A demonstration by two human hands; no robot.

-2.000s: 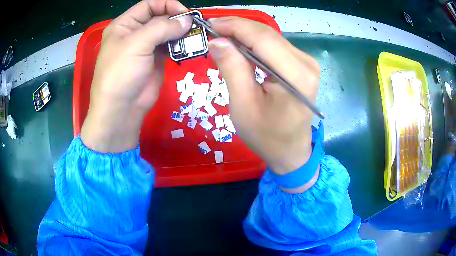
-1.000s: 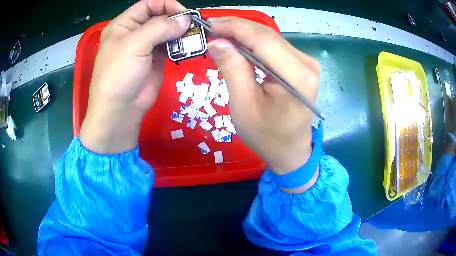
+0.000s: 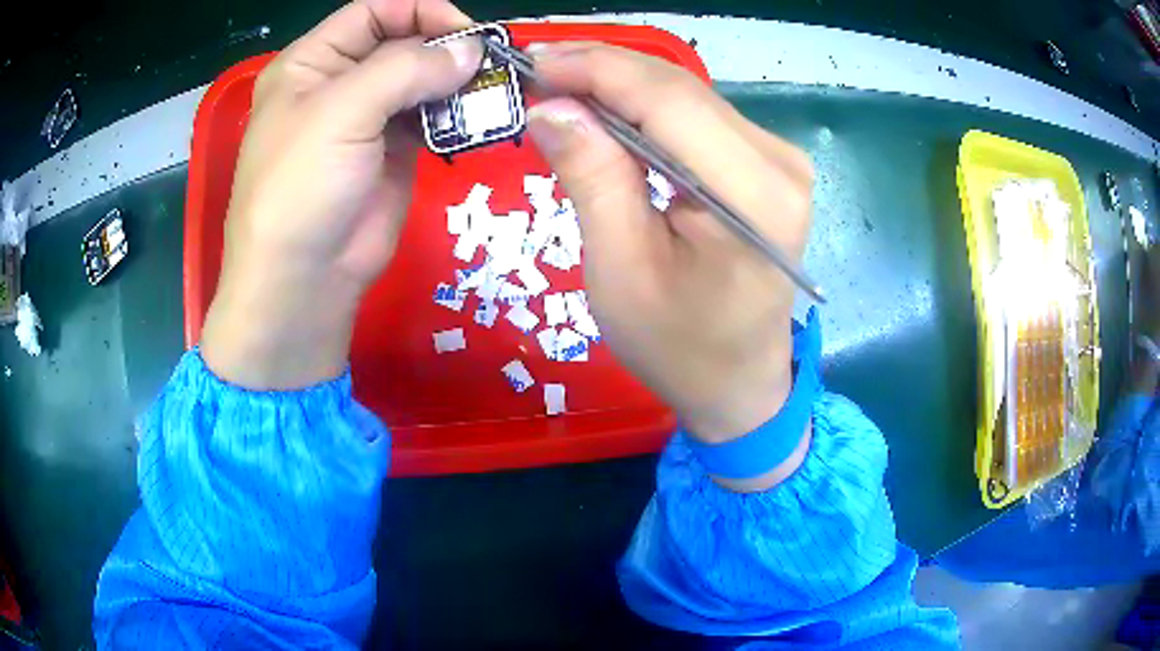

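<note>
My left hand [image 3: 318, 191] holds a small black device housing [image 3: 481, 112] with a pale rim, its open side up, over the back of the red tray [image 3: 534, 445]. White and gold patches show inside it. My right hand [image 3: 687, 216] holds thin grey tweezers [image 3: 712, 204]. Their tips are at the housing's upper edge, beside my left thumb. The exact contact at the tips is too small to tell. Many white adhesive pads [image 3: 509, 248], some with blue print, lie loose in the red tray below the housing.
Another housing [image 3: 106, 247] lies on the green bench at left. A yellow tray [image 3: 986, 318] at right holds orange-brown and white strips in clear wrap. Behind a white line [image 3: 865, 79], a darker strip carries small items. A blue sleeve [image 3: 1126, 445] shows at the right edge.
Both hands, the housing and the tweezers have hardly moved. A small item on the dark strip at upper left has shifted to the right and away.
</note>
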